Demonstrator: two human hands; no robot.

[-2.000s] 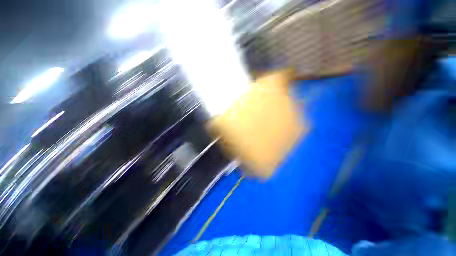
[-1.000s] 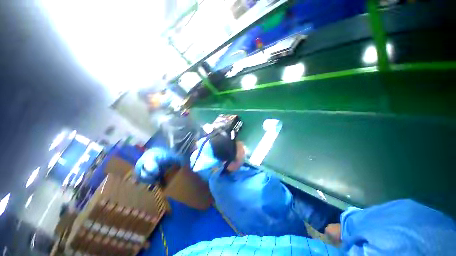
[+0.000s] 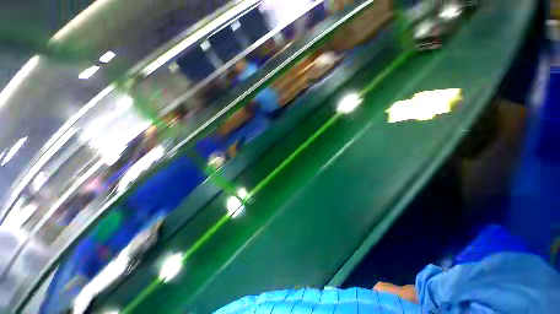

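Note:
A pile of cream-white label sheets (image 3: pixel 425 105) lies on the green bench (image 3: pixel 295 236) at the upper right, glaring and blurred. My right hand (image 3: pixel 396 290) shows only as a small strip of skin at the bottom edge, beside its blue sleeve. Its fingers are mostly hidden, and I cannot tell whether it holds anything. It is well away from the label sheets. My left hand is out of the picture.
A bright green rail (image 3: pixel 291 162) runs diagonally beside the darker conveyor. A blurred dark and white item (image 3: pixel 428 37) lies at the bench's far upper end. Blurred people in blue are beyond the conveyor. A brown carton (image 3: pixel 500 165) appears below the bench edge at right.
The view has swung from the floor and neighbouring workers to the bench and conveyor. The label sheets have come into view. The neighbouring worker and the long white strip have left it.

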